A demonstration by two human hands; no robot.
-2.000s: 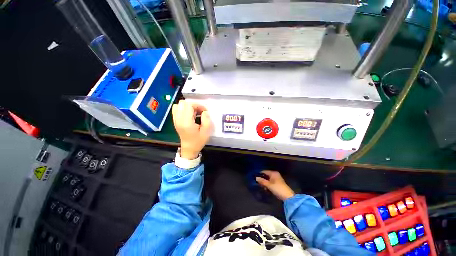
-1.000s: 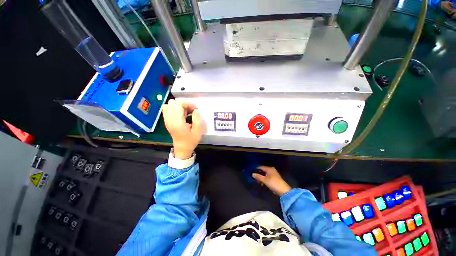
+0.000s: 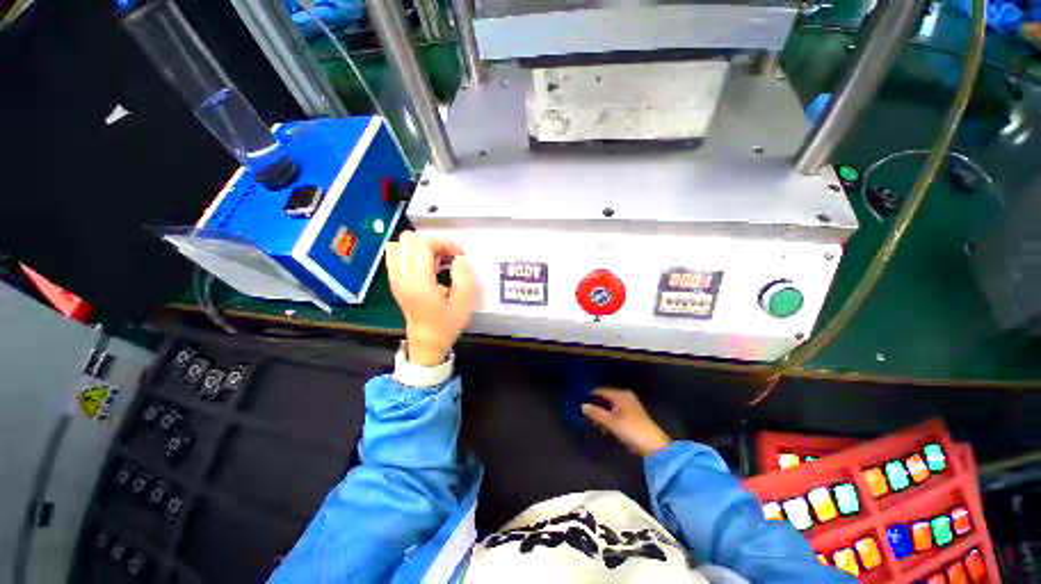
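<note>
The silver press (image 3: 616,177) stands in front of me with its pale block (image 3: 622,103) between the columns. My left hand (image 3: 432,291) is at the left end of the white front panel, fingers curled; a small dark part shows between thumb and fingers, and what lies under the hand is hidden. The red round button (image 3: 600,294), two digit windows and the green button (image 3: 782,299) are uncovered. My right hand (image 3: 630,420) is low, below the bench edge, with its fingertips at something dark that blends into the dark background; I cannot tell if it is held.
A blue box (image 3: 299,205) with a clear cylinder stands left of the press. A black tray (image 3: 274,439) with small dark units is at lower left. Red trays (image 3: 850,456) with coloured, lit-looking units are at lower right. A yellowish hose (image 3: 913,217) hangs at the right.
The view shifts slightly left, then back. Both hands keep nearly the same place and pose. The digits in the windows and the colours of the units in the red tray look different.
</note>
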